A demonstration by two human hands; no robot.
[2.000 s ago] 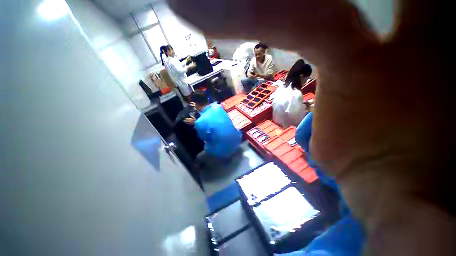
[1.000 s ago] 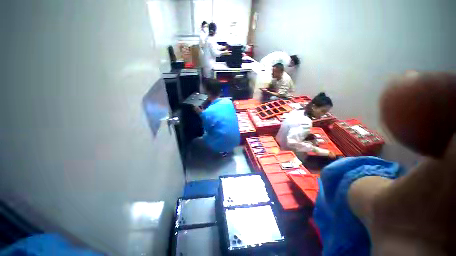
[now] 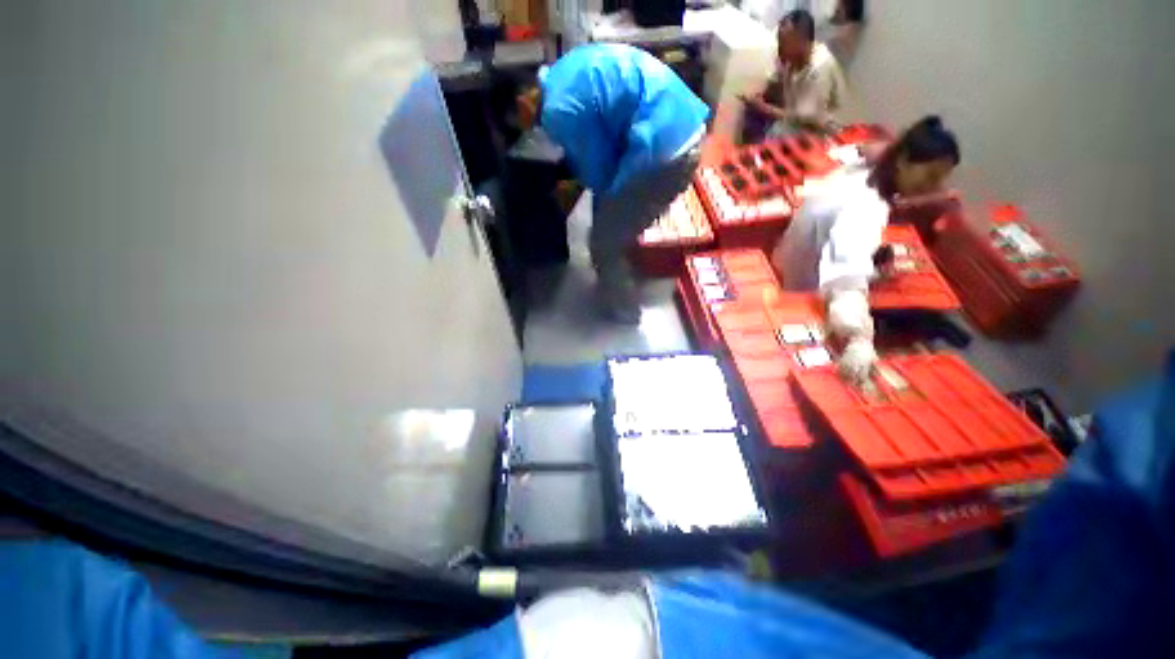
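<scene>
Two columns of black two-pocket trays stand just in front of me at the lower centre. The taller stack (image 3: 683,435) is on the right, its two rectangles glaring white. The lower stack (image 3: 552,474) is on the left, with grey rectangles. A bit of blue trolley deck (image 3: 563,382) shows behind them. Neither of my hands is in the picture. Only my blue sleeves show, at the lower left and lower right edges.
A grey-white door (image 3: 296,296) with a lever handle fills the left. Red compartment trays (image 3: 921,425) lie in piles on the right. A person in blue (image 3: 619,110) bends by black stacks behind. A person in white leans over the red trays; another sits behind.
My right hand, large at the right before, has left the picture. The person in blue has risen from a crouch to a bent stance. The person in white now reaches over nearer red trays.
</scene>
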